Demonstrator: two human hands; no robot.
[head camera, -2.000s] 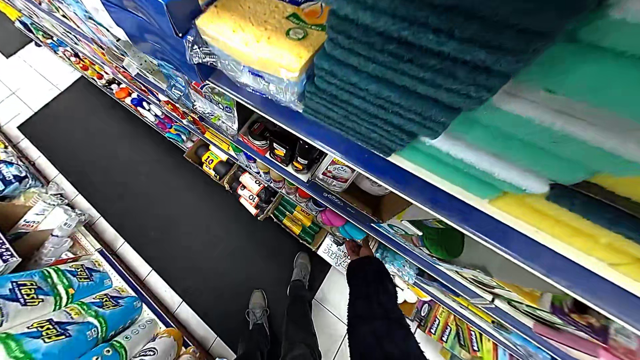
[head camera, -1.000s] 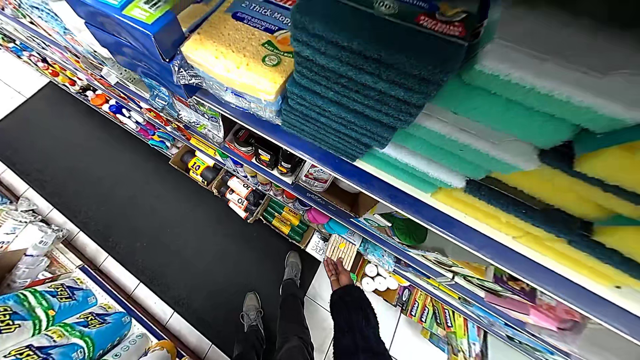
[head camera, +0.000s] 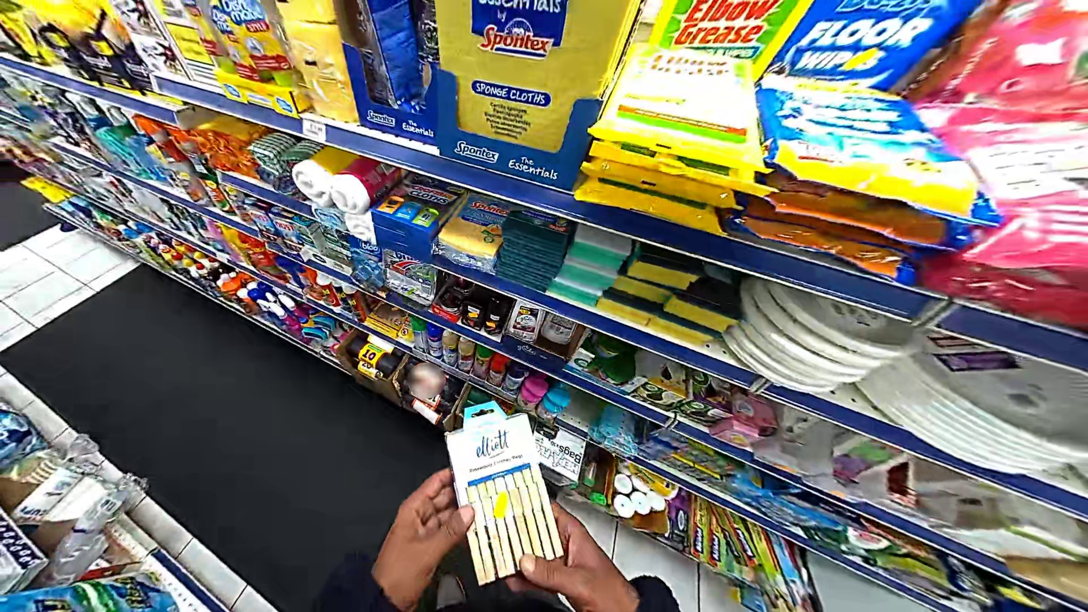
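A carded pack of wooden clothes pegs (head camera: 510, 518) is held upright in front of me, its card printed Elliott and a small yellow sticker on the pegs. My right hand (head camera: 582, 569) grips its lower right corner, thumb on the front. At the left edge of the pack is my left hand (head camera: 425, 535), the thumb against its side and the fingers curled; how firmly it holds is hard to tell. Beyond the pack, rolls of bags (head camera: 374, 357) sit in a cardboard box on the bottom shelf.
Shelving runs diagonally across the view, with sponge cloths (head camera: 518, 93), scouring sponges (head camera: 671, 293), white plates (head camera: 799, 340) and floor wipes (head camera: 867, 153). A black mat (head camera: 212, 425) covers the tiled aisle. More goods, including clear bottles (head camera: 85, 510), stand at the lower left.
The peg pack, in one hand near the low shelf a second ago, is now up in front of me. My left hand has come into view beside it. The view has shifted to show more shelves.
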